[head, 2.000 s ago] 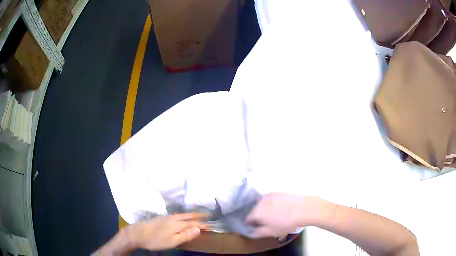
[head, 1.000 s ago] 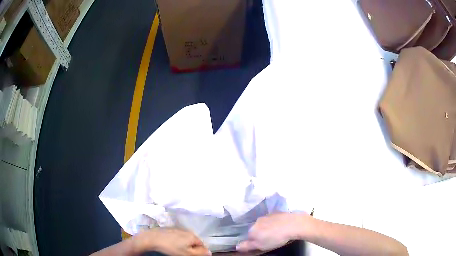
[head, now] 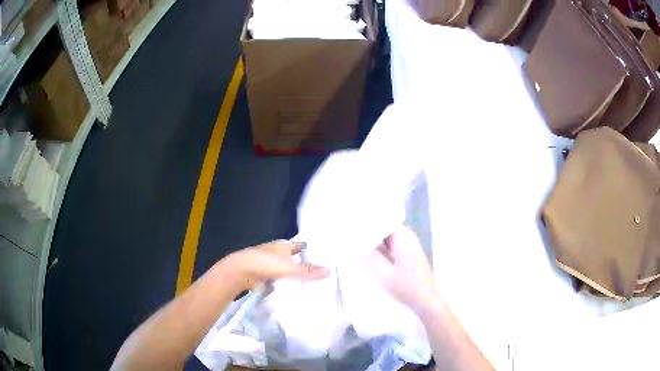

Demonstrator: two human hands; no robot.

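White tissue paper (head: 311, 311) lies crumpled in the mouth of a bag at the bottom edge; only a thin brown strip of the bag shows. More of the sheet rises in front, towards the table. My left hand (head: 278, 262) lies on the paper from the left, fingers pointing right, with paper at its fingertips. My right hand (head: 402, 268) is closed on the paper at the right, its fingers bent and partly washed out by glare. The bag's body is cut off by the frame.
A carton (head: 304, 94) with white paper in its top stands on the dark floor beside a yellow line (head: 210, 167). Brown bags (head: 604, 210) lie on the white table at the right, with darker ones (head: 572, 69) behind. Shelving (head: 83, 65) runs along the left.
Both hands have moved up and forward from the bag's mouth onto the paper. The paper is gathered more closely in front. The view has tilted up, showing the carton's top.
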